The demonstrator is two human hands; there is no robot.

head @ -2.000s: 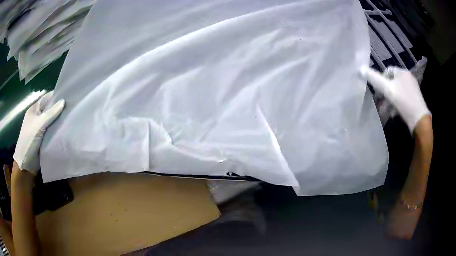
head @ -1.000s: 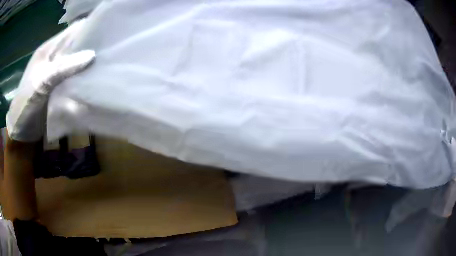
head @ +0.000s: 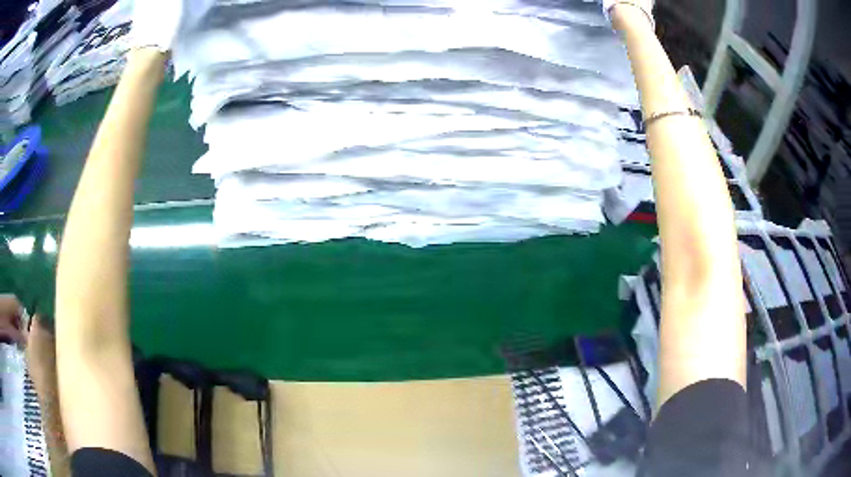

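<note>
A thick pile of creased white interleaf sheets (head: pixel 411 140) lies on the green surface beyond the cardboard. My left hand (head: pixel 157 23), in a white glove, is at the pile's far left, cut off by the top edge. My right hand (head: pixel 631 7), also gloved, is at its far right, mostly cut off. The fingers of both hands are out of the picture, so their grip cannot be told.
Black open frames (head: pixel 213 419) stand at the left of the tan cardboard (head: pixel 392 424). Set-aside frames (head: pixel 611 396) lie beside a sheet of small black pieces (head: pixel 546 419). The packing tray (head: pixel 793 326) is at right. Another person's hand (head: pixel 13 319) shows at far left.
The large white sheet no longer covers the near view. Both hands have moved forward to the far pile, and the cardboard, frames and tray are now uncovered.
</note>
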